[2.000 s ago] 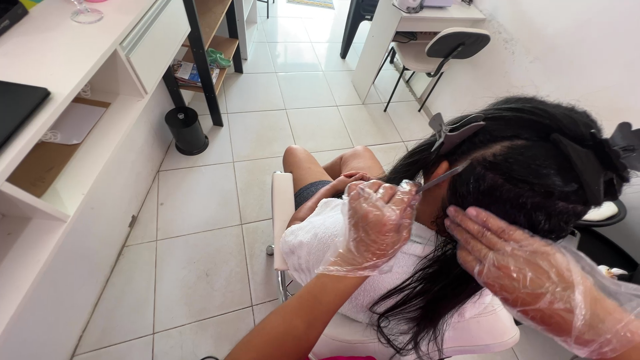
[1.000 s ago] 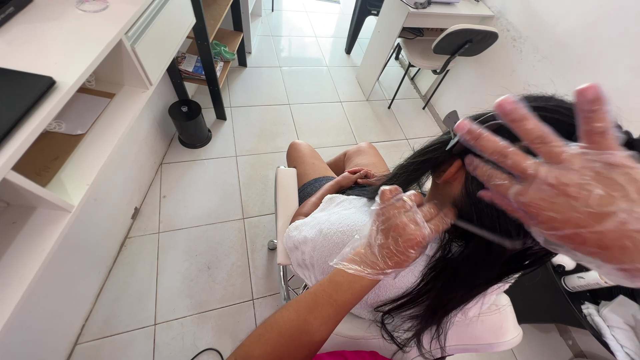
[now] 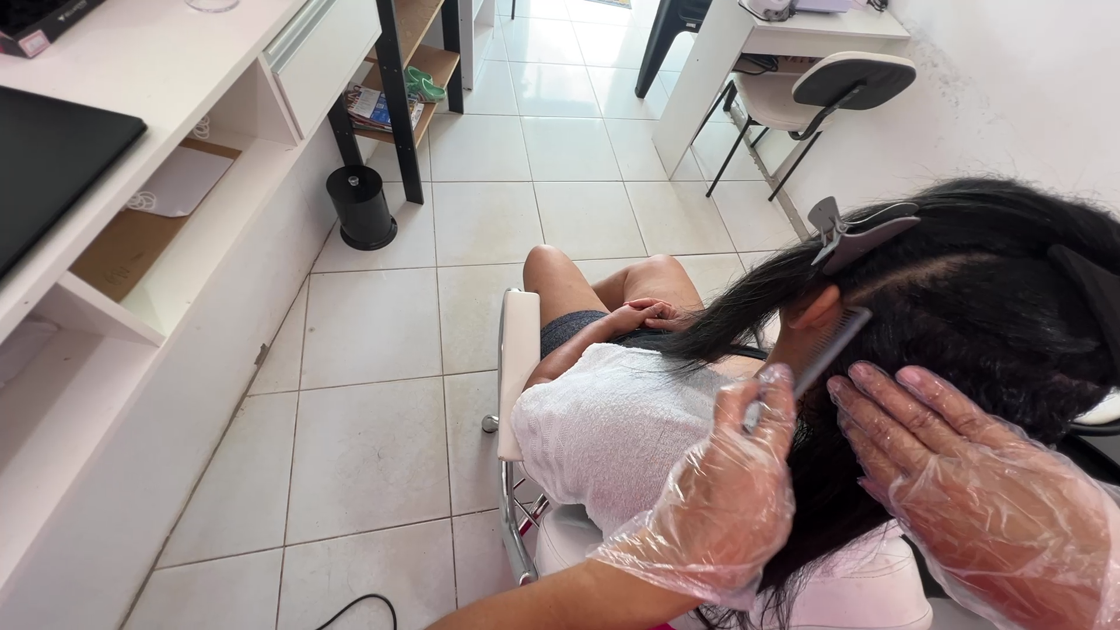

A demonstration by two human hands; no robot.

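My left hand, in a clear plastic glove, grips a grey comb between thumb and fingers, its teeth near the ear of a seated person. My right hand, gloved the same way, lies with fingers extended against the long dark hair at the back of the head; I see nothing held in it. A grey hair clip grips the hair above the ear, beside a parting line. A dark clip sits at the far right. Around the person's shoulders is a white towel.
The person sits in a pale salon chair with metal arms. At left runs a white counter with open compartments. A black bin stands by a shelf unit. An office chair is near a white desk.
One second ago my right hand was raised with fingers spread; it is now lowered against the hair. My left hand has brought the comb up toward the ear.
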